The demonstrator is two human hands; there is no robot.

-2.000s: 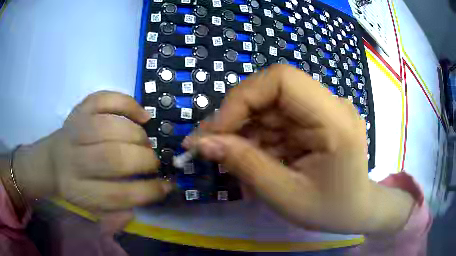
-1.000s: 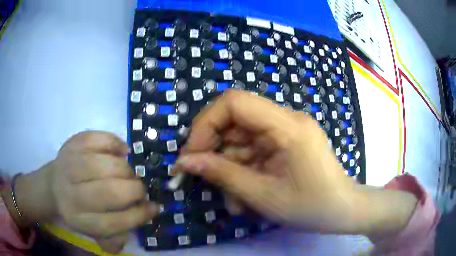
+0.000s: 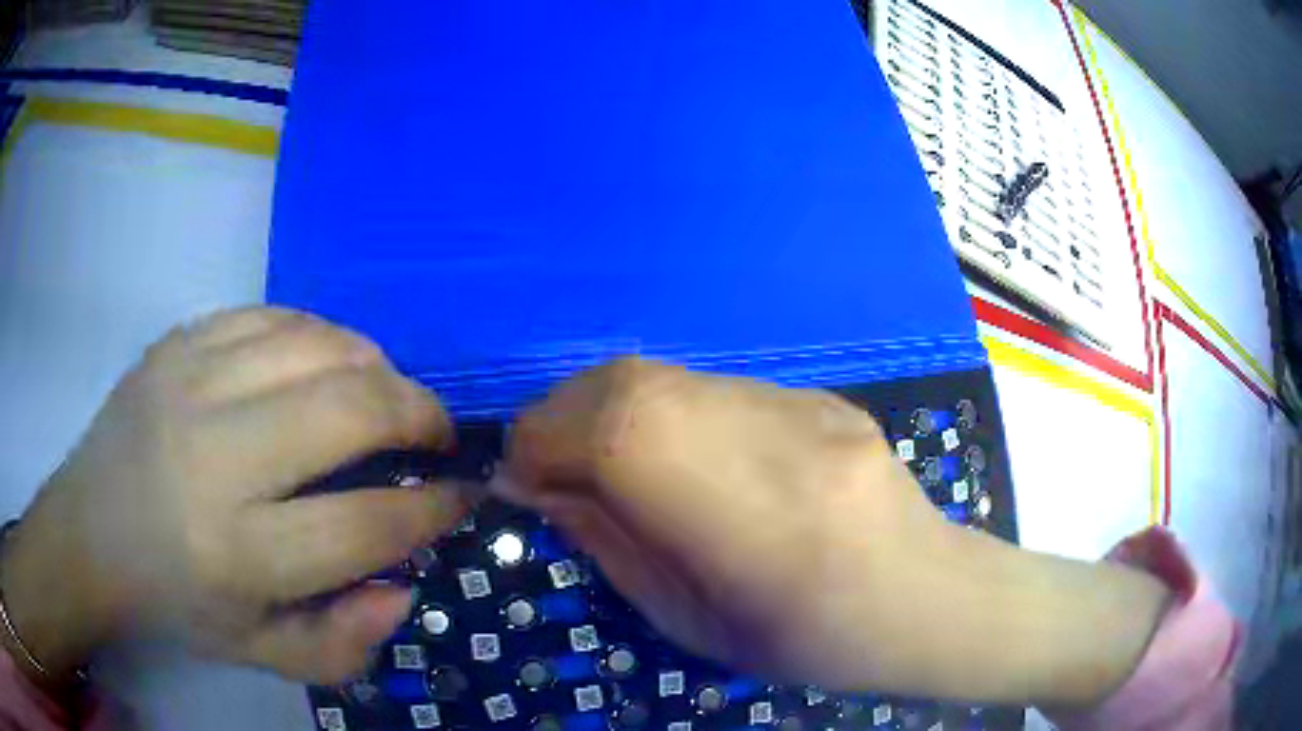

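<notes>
The black tray [image 3: 454, 547] lies low in the picture, with rows of small round modules [image 3: 507, 547], white QR labels [image 3: 476, 583] and blue strips. My right hand [image 3: 685, 493] is over its upper part, thumb and fingers pinched on a cotton swab, of which only a blurred pale bit shows at the fingertips. My left hand [image 3: 257, 493] is at the tray's upper left, fingers bent and partly spread, its fingertips close to the right ones. Whether it holds anything is not clear. Both hands hide the modules under them.
A large blue cover [image 3: 600, 172] with creased hinge lines extends from the tray's far edge. An off-white panel [image 3: 964, 122] with rows of small parts and a dark piece [image 3: 1021, 190] lies upper right. Red, yellow and blue tape lines mark the white bench [image 3: 143, 222]. A stack shows upper left.
The tray has slid towards me and turned slightly, showing much more blue cover. My hands are now at its far end, and my left hand has moved closer to my right fingertips.
</notes>
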